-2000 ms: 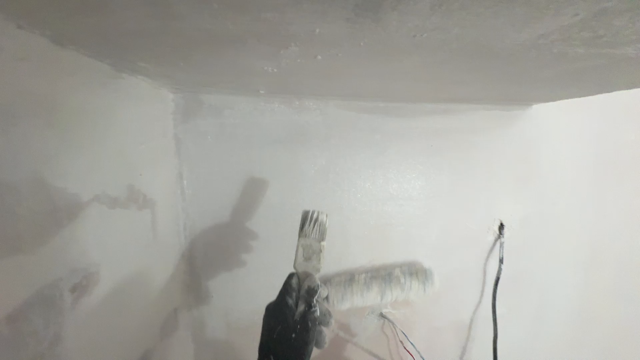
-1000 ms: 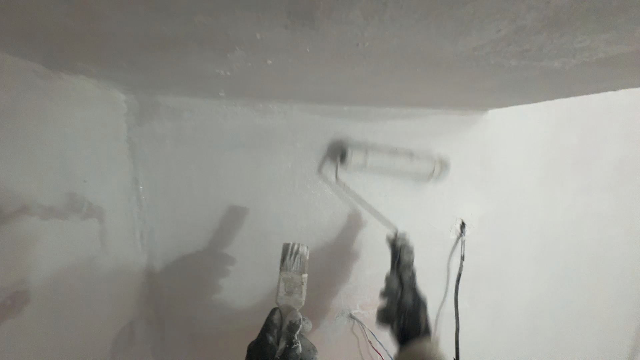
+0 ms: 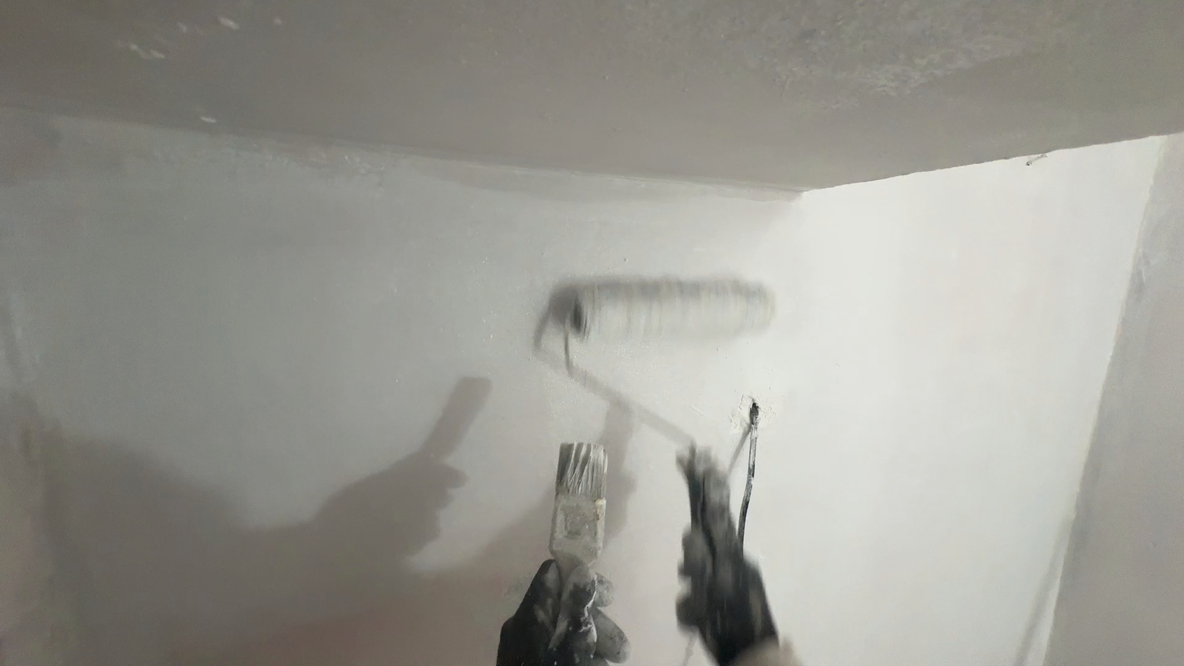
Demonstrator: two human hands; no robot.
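My left hand, in a dark paint-smeared glove, grips a flat paintbrush upright by its handle, with white paint on the bristles. To its right, my right hand, also gloved and blurred, is closed around the handle of a paint roller. The roller's wire frame slants up to the left, and its white sleeve lies level against the white wall, or very near it; contact cannot be told. The roller's handle is mostly hidden by the fingers.
A black cable comes out of a hole in the wall and hangs just behind my right hand. Overhead is a grey, rough ceiling. The wall turns a corner on the right, where a grey edge runs down. Shadows of both hands fall on the wall.
The roller was low behind my left hand two seconds ago; it has risen up the wall, and my right hand has come into view. The view has shifted to the right.
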